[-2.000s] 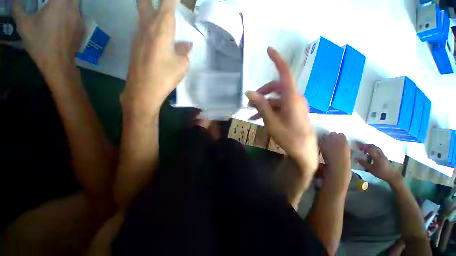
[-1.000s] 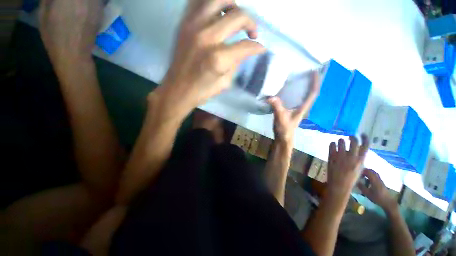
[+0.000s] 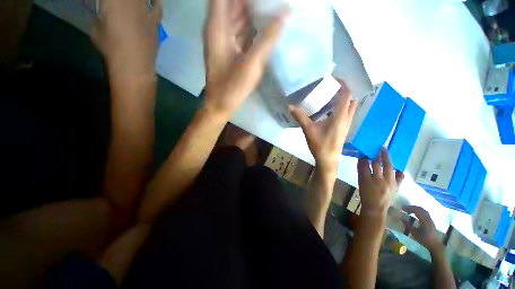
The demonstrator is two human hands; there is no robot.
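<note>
A pale open carton [image 3: 276, 104] with small dark marks lies at the table's front edge. A white part with a row of slits [image 3: 322, 96] shows at its right end. A bright, pale, blurred piece [image 3: 302, 48], perhaps a flap or sleeve, covers much of it. My right hand [image 3: 327, 124] is closed around the right end, thumb at the near side and fingers at the far side. My left hand [image 3: 234, 62] is blurred, fingers apart, beside the pale piece's left side. One finger overlaps its edge, and contact is unclear.
Blue and white cartons [image 3: 375, 121] stand just right of my right hand, with more rows [image 3: 452, 172] further right. A neighbour's hand [image 3: 378, 183] touches the nearest ones. Another person's arm [image 3: 130, 62] reaches in at the left. Power sockets [image 3: 279, 161] line the table's edge.
The carton end has come clearer in my right hand, and the slitted part now shows. My left hand has moved up and opened. The right neighbour's hand has reached the blue cartons.
</note>
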